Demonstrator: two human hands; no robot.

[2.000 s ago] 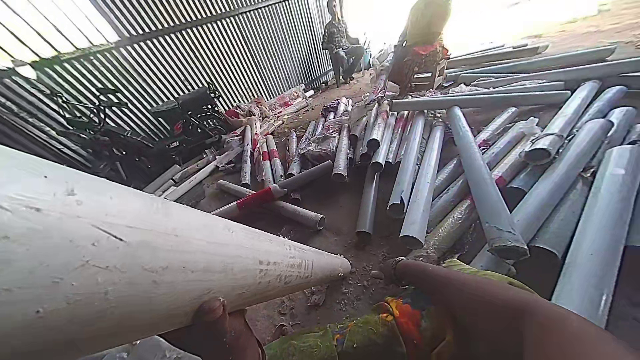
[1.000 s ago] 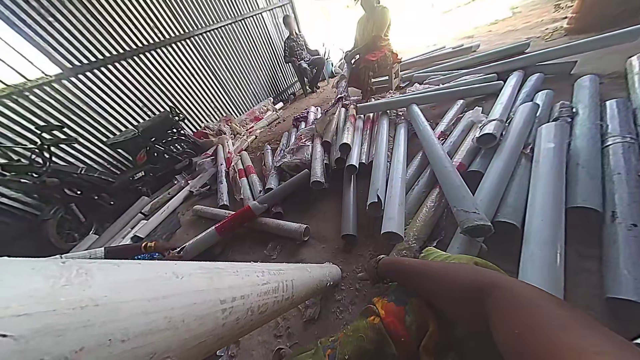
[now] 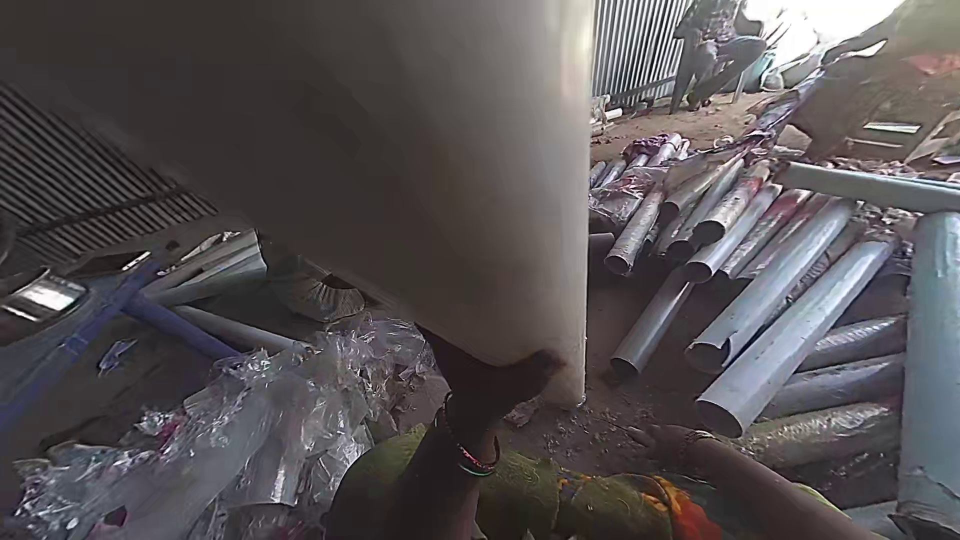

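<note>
A long off-white pipe fills the upper middle of the head view, its far end low near the ground. My left hand, with bangles on the wrist, grips the pipe near that end, the thumb on its side. My right hand is low over the dirt floor, right of the pipe's end and apart from it. Its fingers are blurred, and I cannot tell whether they hold anything. Patterned green and orange cloth covers my lap below both hands.
Many grey pipes lie piled at the right. Crumpled clear plastic wrap lies at the left, beside a blue bar. A seated person and another person are at the back. A corrugated wall stands at the left.
The off-white pipe has swung from lying low at the left to a steeper position across the upper middle. My left hand now shows on it near its far end. The view has shifted.
</note>
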